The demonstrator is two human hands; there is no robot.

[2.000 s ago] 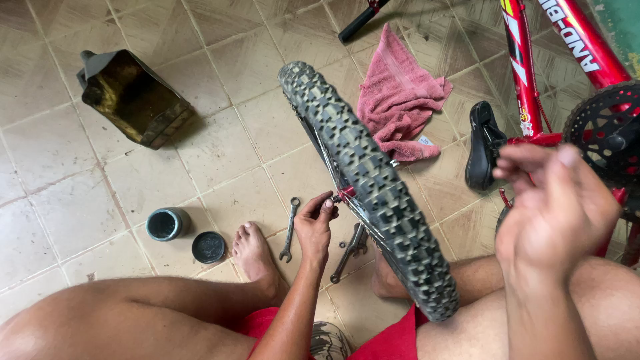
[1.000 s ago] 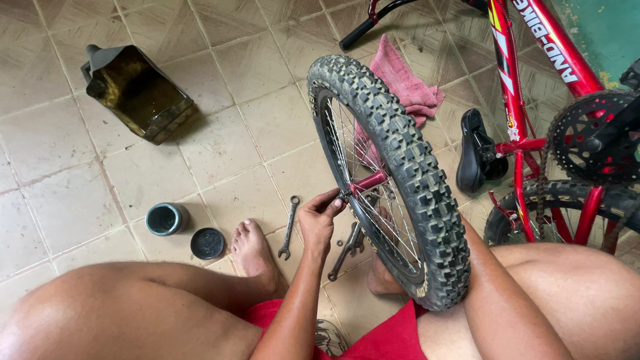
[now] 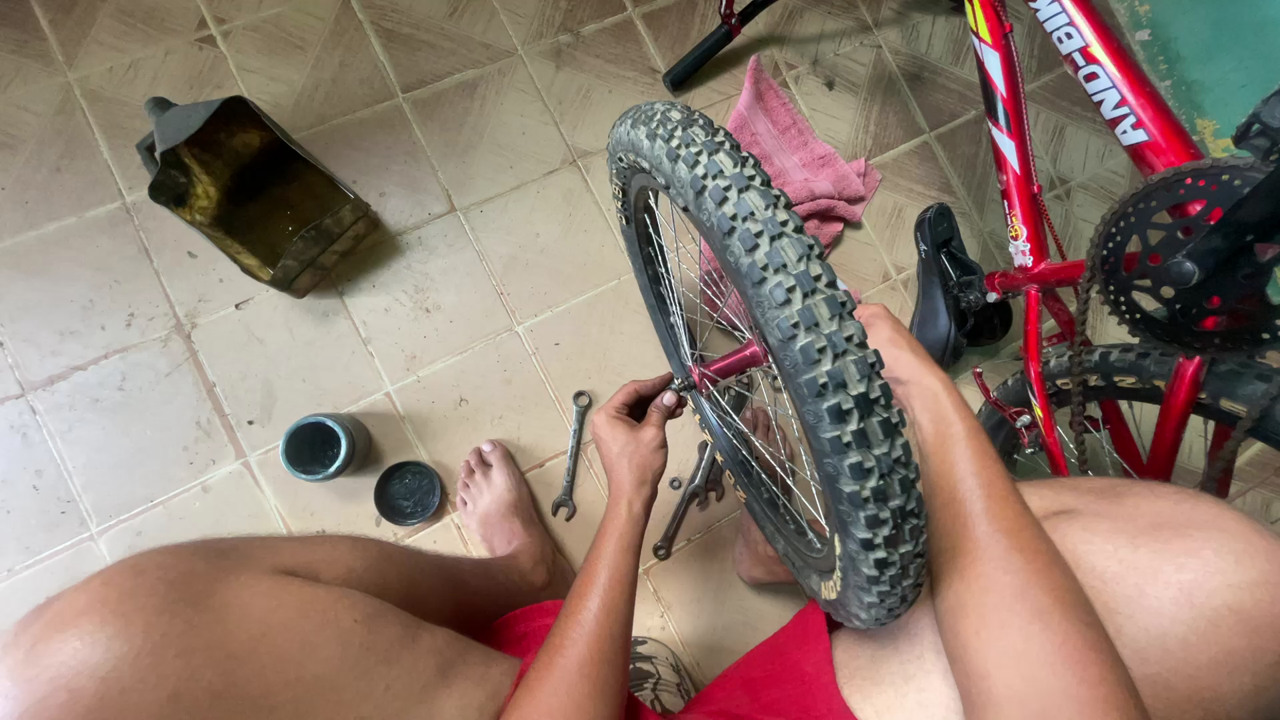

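Observation:
A bicycle wheel with a knobby black tyre (image 3: 790, 270) stands tilted between my legs, its red hub (image 3: 730, 363) showing through the spokes. My left hand (image 3: 637, 425) pinches the axle end (image 3: 683, 384) on the wheel's left side with thumb and fingers. On the far side of the tyre is my right hand (image 3: 885, 340); its fingers are hidden behind the wheel, so its hold cannot be told. Below the hub, a combination wrench (image 3: 572, 455) lies left of my left hand, and more wrenches (image 3: 690, 500) with a small nut (image 3: 676, 483) lie right of my left forearm.
A cut-open plastic jug (image 3: 260, 195) holding dark liquid lies upper left. An open jar (image 3: 325, 447) and its lid (image 3: 408, 493) sit near my left foot. Behind the wheel is a pink cloth (image 3: 800, 150). A red bicycle frame (image 3: 1040, 270) with a black saddle (image 3: 935, 285) fills the right.
My right hand, raised in the air at the right two seconds ago, has moved behind the wheel. The wheel has turned to show its spokes and hub. My left hand remains at the axle end.

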